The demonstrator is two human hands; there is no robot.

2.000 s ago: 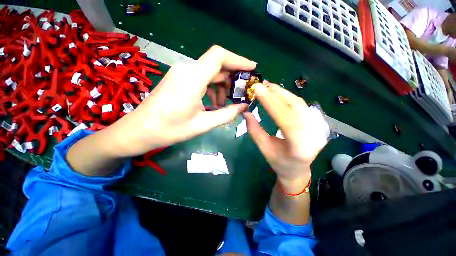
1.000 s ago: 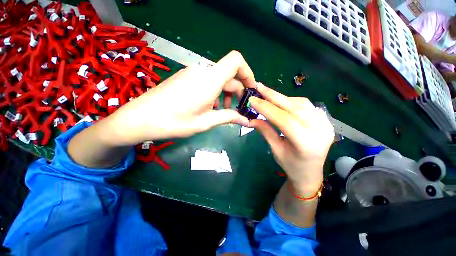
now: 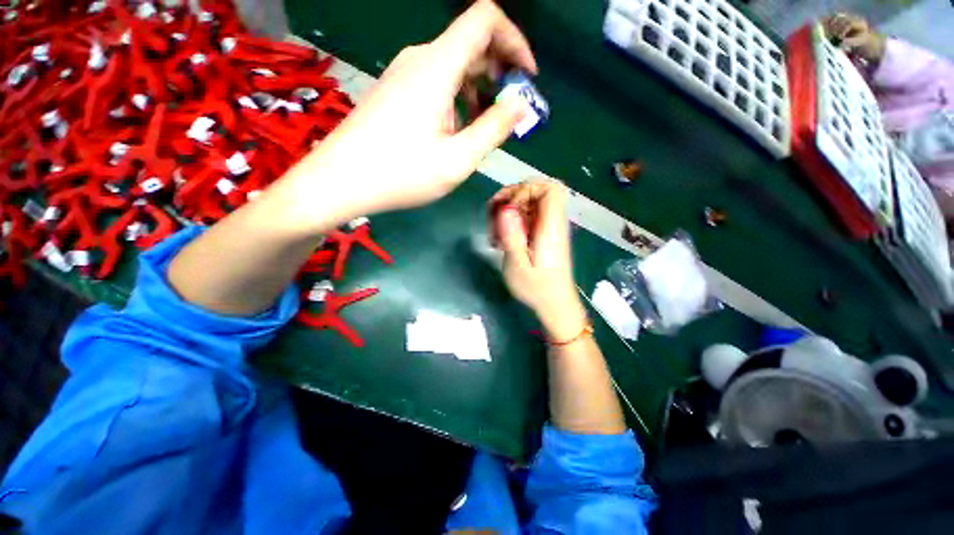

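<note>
My left hand [image 3: 418, 131] holds a small dark unit [image 3: 526, 105] between thumb and fingers, above the pale edge strip. The unit shows a white and blue face. My right hand [image 3: 536, 238] is apart from it, nearer to me over the green bench, fingers curled and slightly blurred; whether it holds something small cannot be seen. Red clamps [image 3: 157, 125] with white pads lie in a large heap at the left. A loose red clamp [image 3: 333, 313] lies nearer, below my left forearm. White paper slips [image 3: 448, 335] lie on the bench before me.
A clear bag with white contents [image 3: 675, 282] lies right of my right hand, beside a white slip [image 3: 615, 309]. Small amber units [image 3: 627, 171] sit on the dark green conveyor. White trays [image 3: 711, 63], a red tray [image 3: 803, 94], a person's pink sleeve [image 3: 908, 78] and a panda fan [image 3: 785, 402] are at right.
My hands have separated. My left hand has moved up and away with the unit; my right hand has left it and drawn back leftward. The bag is now uncovered.
</note>
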